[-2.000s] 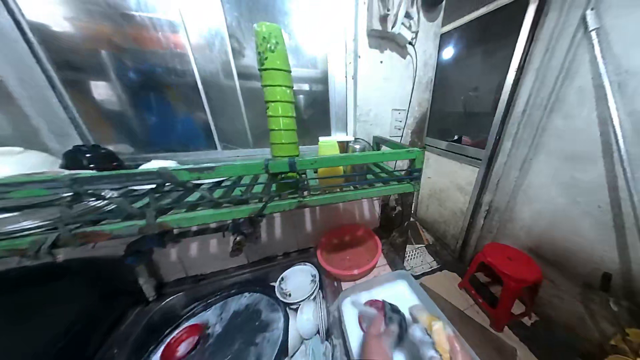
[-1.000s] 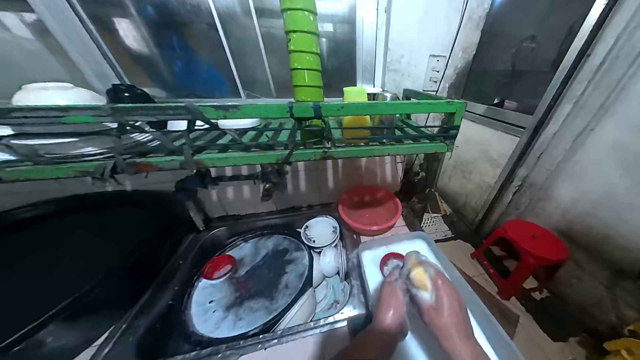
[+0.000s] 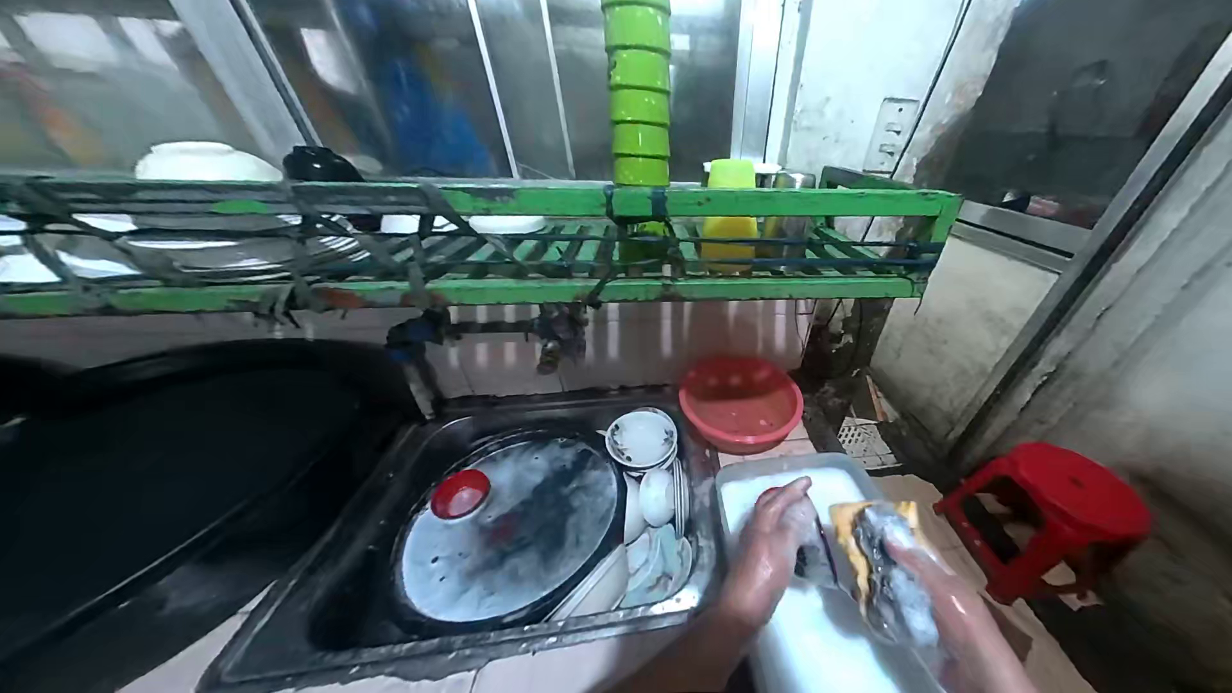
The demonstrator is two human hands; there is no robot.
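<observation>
My left hand (image 3: pixel 770 549) is closed on a small soapy bowl, dark on the side that shows, with a bit of red near the fingertips. To its right, my right hand (image 3: pixel 929 587) grips a yellow sponge (image 3: pixel 852 544) with a grey, foam-covered scrubbing layer. Both hands are over a translucent plastic tub (image 3: pixel 828 467) of white suds. Left of the tub, a sink (image 3: pixel 375 520) holds a round basin of soapy water (image 3: pixel 510 568) with a red bowl (image 3: pixel 460 494) in it. White bowls (image 3: pixel 642 438) and plates are stacked beside that basin.
A red plastic basin (image 3: pixel 741 404) stands behind the tub. A green slatted rack (image 3: pixel 770 289) spans the back, bearing stacked green cups (image 3: pixel 640 96), a yellow cup (image 3: pixel 729 231) and dishes. At right is a red stool (image 3: pixel 1068 500); at left, a large black vessel (image 3: pixel 173 452).
My hands, close together over the tub one second ago, are now farther apart. The sponge has moved away from the left hand with the right hand.
</observation>
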